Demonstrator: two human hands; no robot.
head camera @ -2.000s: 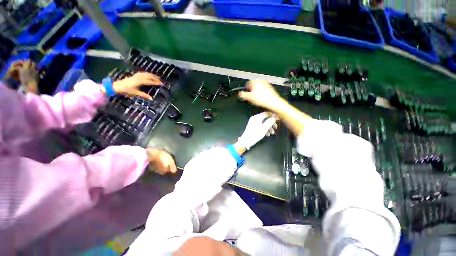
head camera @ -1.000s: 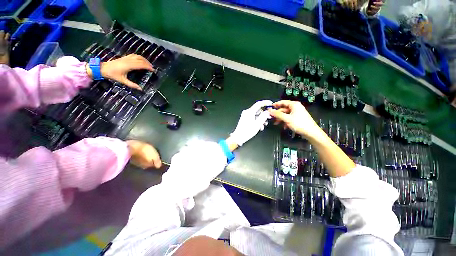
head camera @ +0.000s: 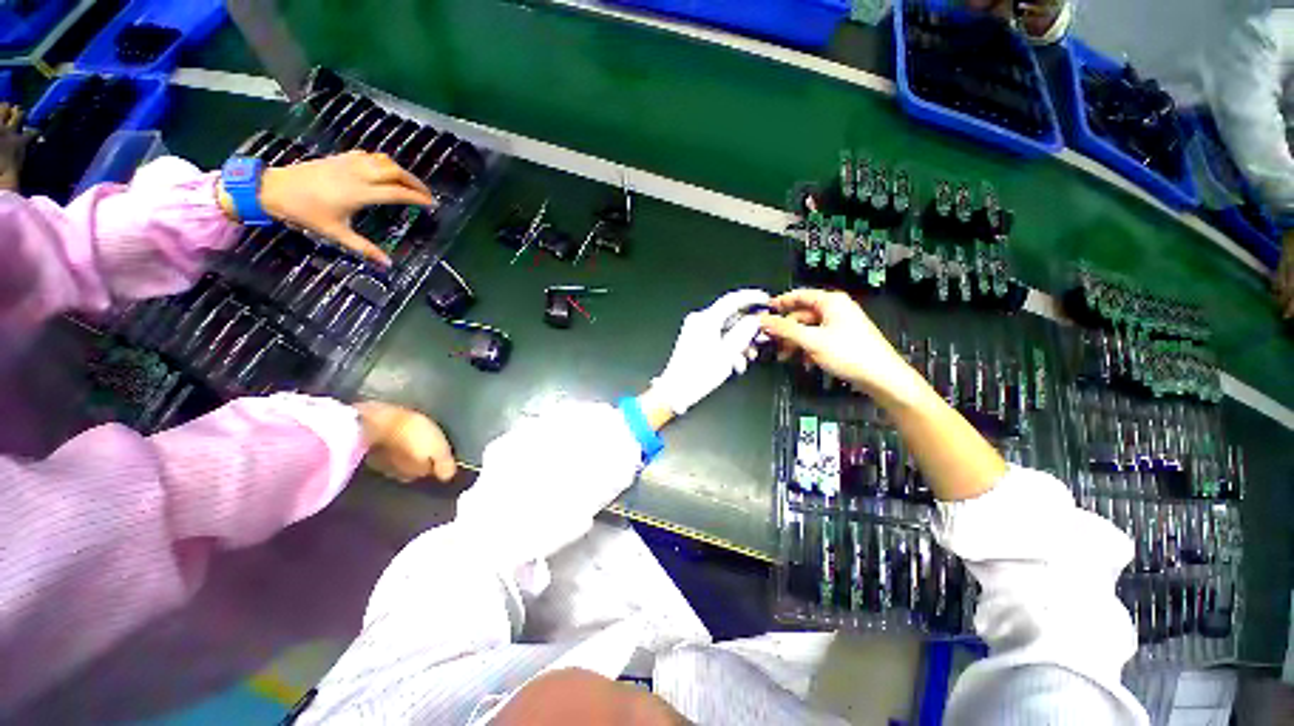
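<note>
My left hand (head camera: pixel 710 348), in a white glove with a blue wrist strap, and my bare right hand (head camera: pixel 827 333) meet above the bench. Both grip a small black part (head camera: pixel 762 321) between their fingertips; the fingers hide most of it. Several loose units lie on the bench left of my hands, among them one dark block with thin wires (head camera: pixel 488 348) and another (head camera: pixel 562 305). A tray of board assemblies (head camera: pixel 873 560) lies right of my hands, with two whiter circuit boards (head camera: pixel 816 455) in it.
A co-worker in a pink smock (head camera: pixel 213 482) is at the left, one hand (head camera: pixel 341 199) over a filled black-part tray (head camera: pixel 270 319). More green boards (head camera: pixel 844 244) stand beyond my right hand. More filled trays (head camera: pixel 1157 468) lie far right. Blue bins (head camera: pixel 1057 139) stand across the bench.
My right hand came back from the loose units to my gloved left hand, and both now hold the black part. The co-worker's hand over the tray shifted slightly left.
</note>
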